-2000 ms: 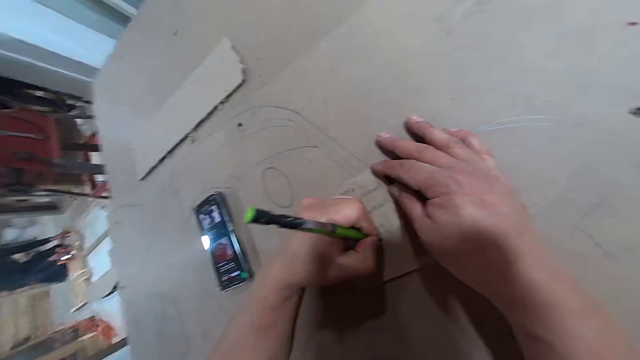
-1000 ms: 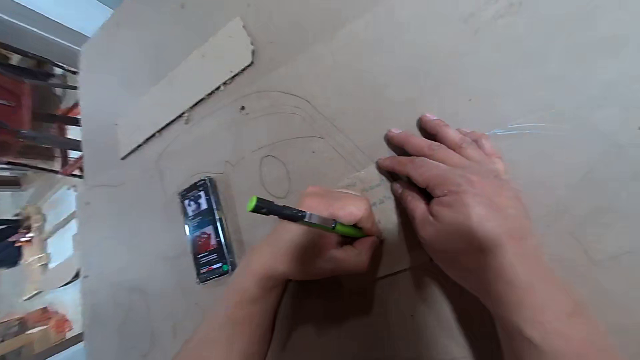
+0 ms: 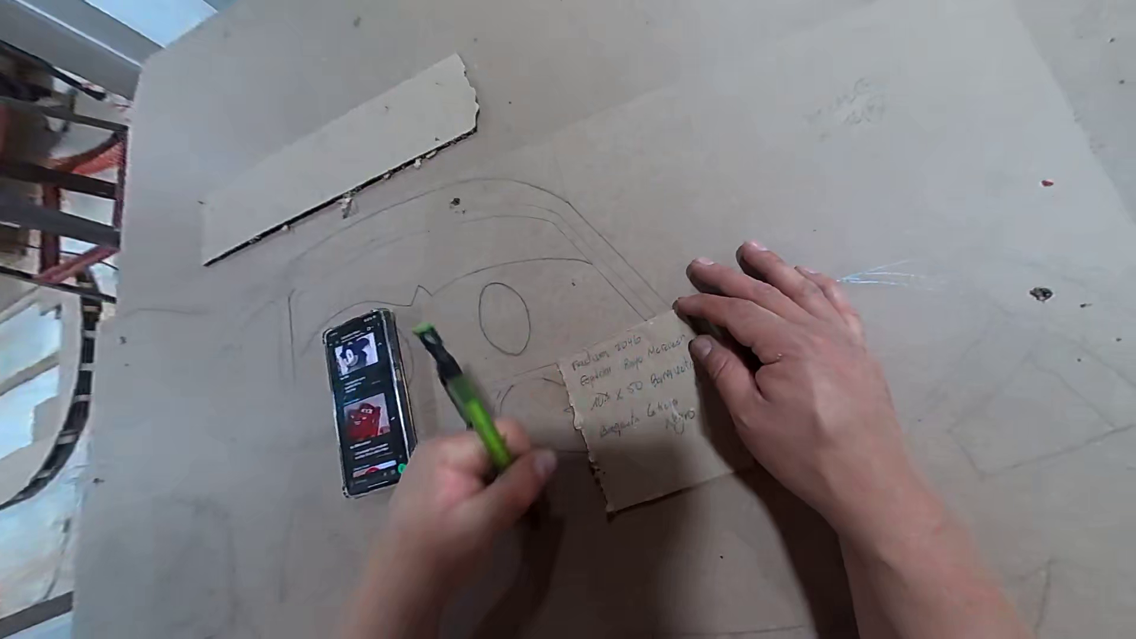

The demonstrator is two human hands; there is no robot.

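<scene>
A green and black pen or mechanical pencil (image 3: 475, 413) is gripped in my left hand (image 3: 466, 501), off the note and slightly blurred. Flat over the right edge of a torn piece of tan board (image 3: 643, 470) rests my right hand (image 3: 799, 373), fingers a little apart. Handwriting covers the upper part of that piece; my right hand hides its right edge. A phone (image 3: 371, 404) with its screen lit lies left of the pen. Under these things is a large brown board (image 3: 621, 195) bearing a pencil drawing of curved outlines and an oval (image 3: 504, 319).
A long strip of board (image 3: 346, 151) with a ragged end lies above the phone. Faint pencil marks and a small dark knot-like spot (image 3: 1041, 293) show at the right. Beyond the board's left edge are red and dark metal frames (image 3: 71, 195).
My left hand has lifted off the torn piece and moved left with the pen, baring the handwriting. My right hand has stayed on the piece's right edge.
</scene>
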